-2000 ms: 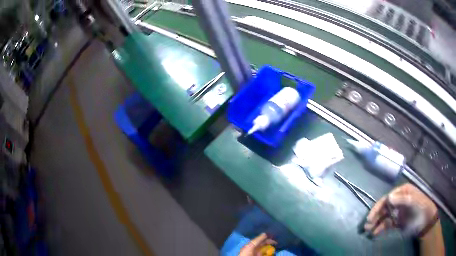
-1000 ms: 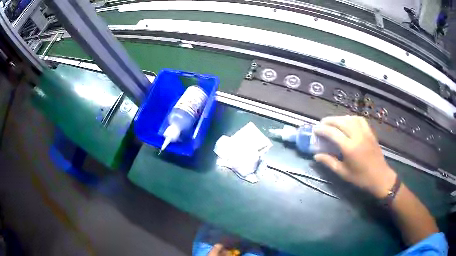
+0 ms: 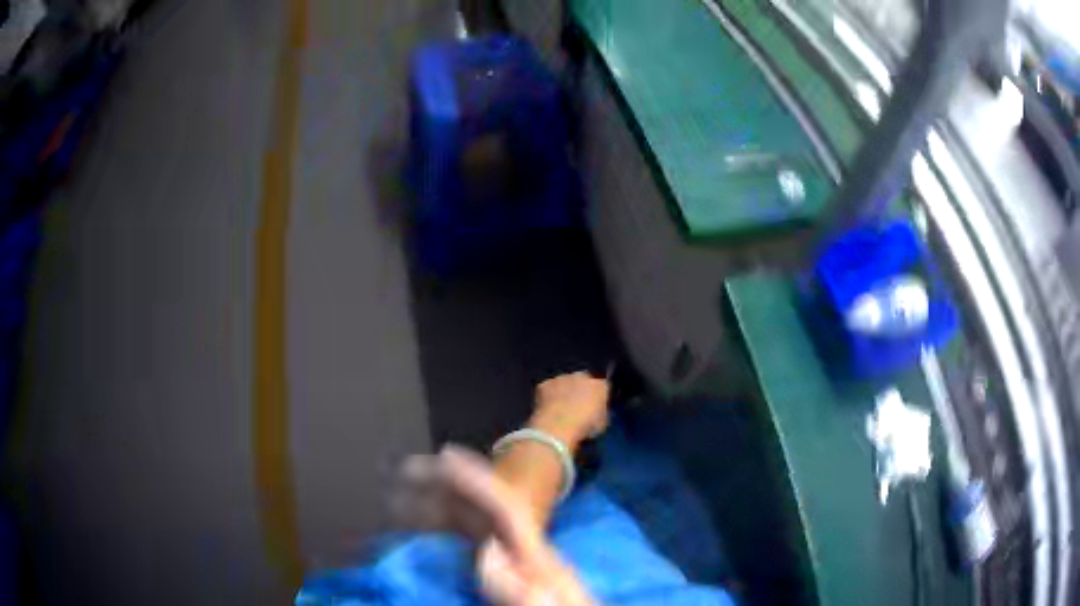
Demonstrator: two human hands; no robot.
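Observation:
My left hand (image 3: pixel 574 406), with a pale bracelet, is low in the middle, fingers curled; whether it holds anything is unclear. My right hand (image 3: pixel 468 491) is strongly blurred and lies across my left forearm near the blue sleeve; its grip cannot be told. A squeeze bottle (image 3: pixel 977 523) lies on the green bench (image 3: pixel 782 391) at the lower right. A crumpled white wipe (image 3: pixel 902 440) is beside it. A dark thin shape below the wipe may be the tweezers (image 3: pixel 918 539). A blue bin (image 3: pixel 870 255) holds a second squeeze bottle (image 3: pixel 891 308).
A blue stool (image 3: pixel 492 130) stands on the floor at the upper middle. Another green bench (image 3: pixel 711 130) is beyond the bin. A grey frame post (image 3: pixel 906 118) rises between bench and conveyor rails (image 3: pixel 1007 308) at the right. A yellow floor line (image 3: pixel 275 296) runs down the left.
The view has swung left towards the floor, so the bench and bin now sit at the right. My right hand has left the squeeze bottle and is over my left forearm.

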